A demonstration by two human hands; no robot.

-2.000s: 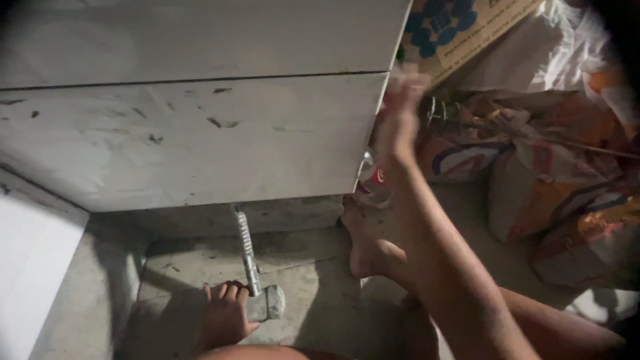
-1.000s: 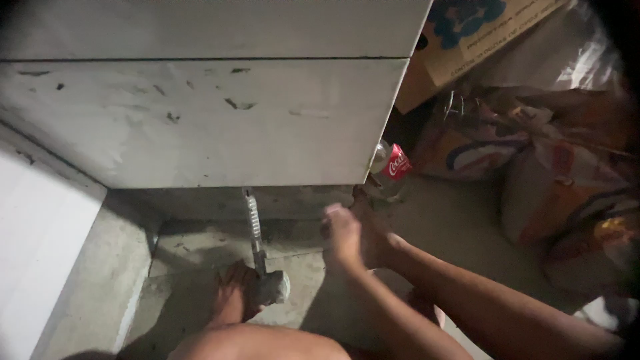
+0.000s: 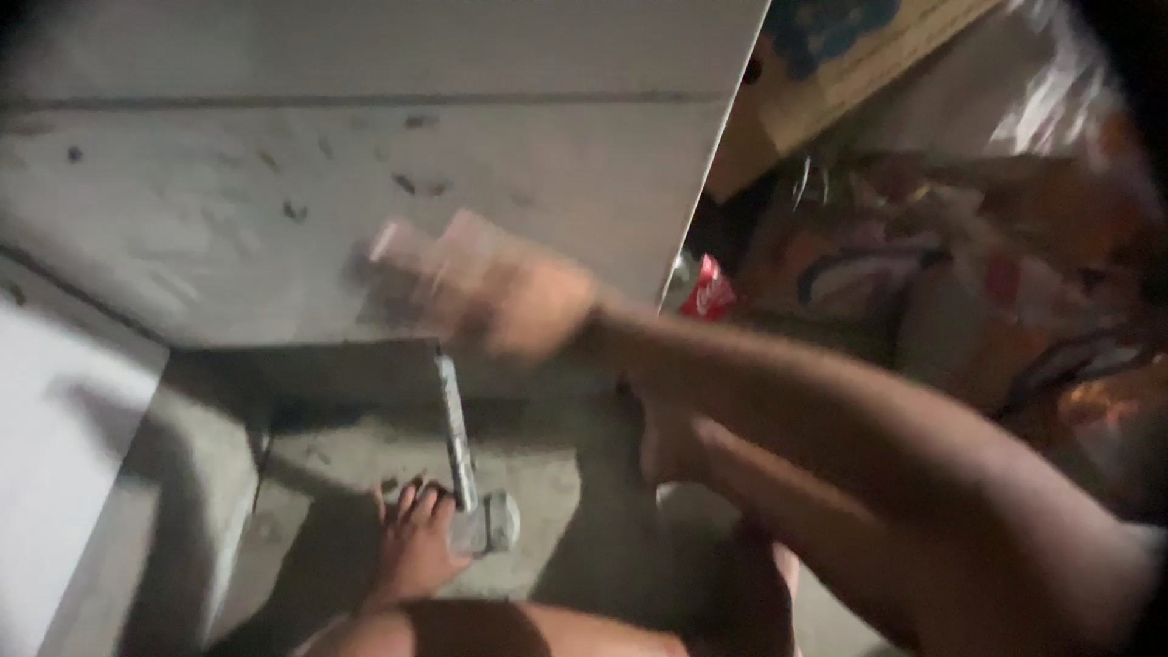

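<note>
My left hand [image 3: 420, 538] lies low in view, on the floor against the metal head [image 3: 485, 525] of a tool that looks like a mallet. Its ribbed metal handle [image 3: 454, 429] points away from me, and the far end reaches the lower edge of a large light tiled panel [image 3: 347, 265]. Whether my fingers grip the tool is unclear. Blurred by motion, my right hand [image 3: 502, 283] is over the lower part of the panel, up and to the right of the handle. Nothing can be made out in it; whether it touches the panel cannot be told.
A clear plastic bottle with a red Coca-Cola label [image 3: 710, 290] stands by the panel's right edge. Behind it are a cardboard box [image 3: 821, 100] and several printed plastic sacks [image 3: 967, 310]. My foot [image 3: 675, 438] rests below the bottle. A white panel [image 3: 64, 456] borders the left side.
My right hand was by the panel's right edge, then down near my foot; now it is over the panel's face, farther left. My left hand remains beside the metal tool.
</note>
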